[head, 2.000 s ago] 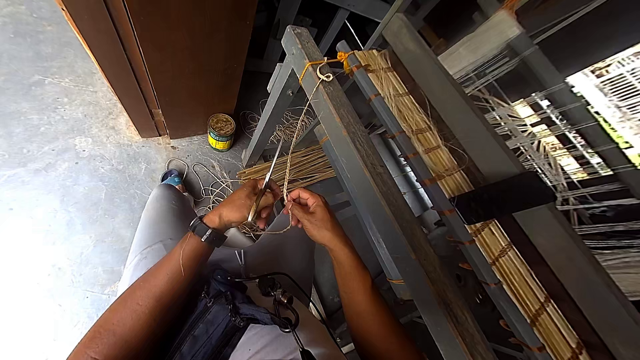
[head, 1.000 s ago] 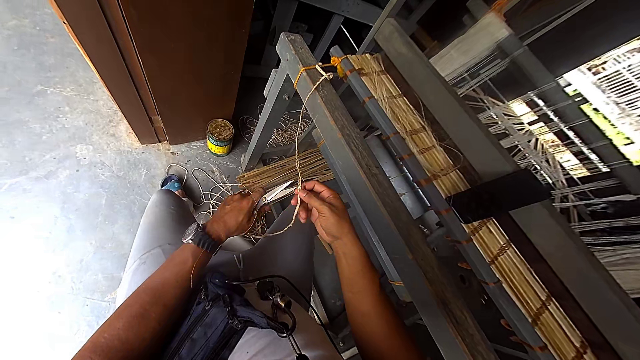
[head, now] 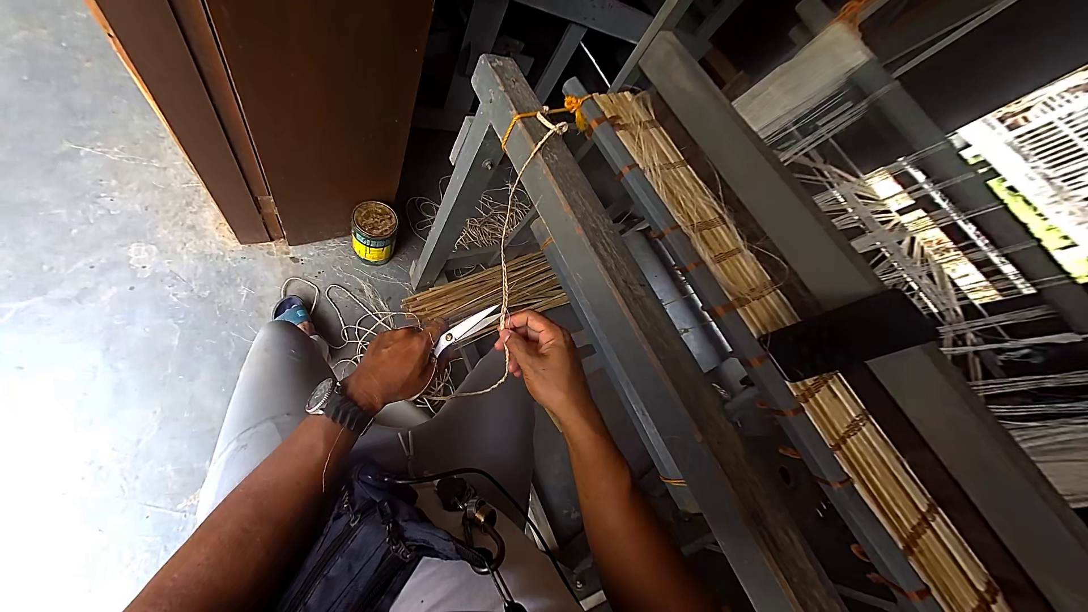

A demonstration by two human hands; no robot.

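A braided fibre cord (head: 505, 263) runs down from orange string tied round the grey wooden beam (head: 586, 229) of a loom-like frame. My right hand (head: 544, 353) pinches this cord between thumb and fingertips. My left hand (head: 395, 361), with a watch on its wrist, holds a pair of scissors (head: 463, 330), whose pale blades point at the cord just above my right fingertips. Whether the blades touch the cord I cannot tell. Below my right fingers the cord's lower end curves left toward my lap, near loose strands.
A bundle of thin sticks (head: 484, 289) lies behind the hands. Tangled fibre strands (head: 357, 319) lie by my foot. An open tin (head: 374, 231) stands beside a brown wooden panel (head: 323, 110). Rolled slatted material (head: 705, 221) lies along the frame at right.
The scissors were turned upward along the cord two seconds ago; they now point across toward it with their blades apart. My right hand still pinches the cord.
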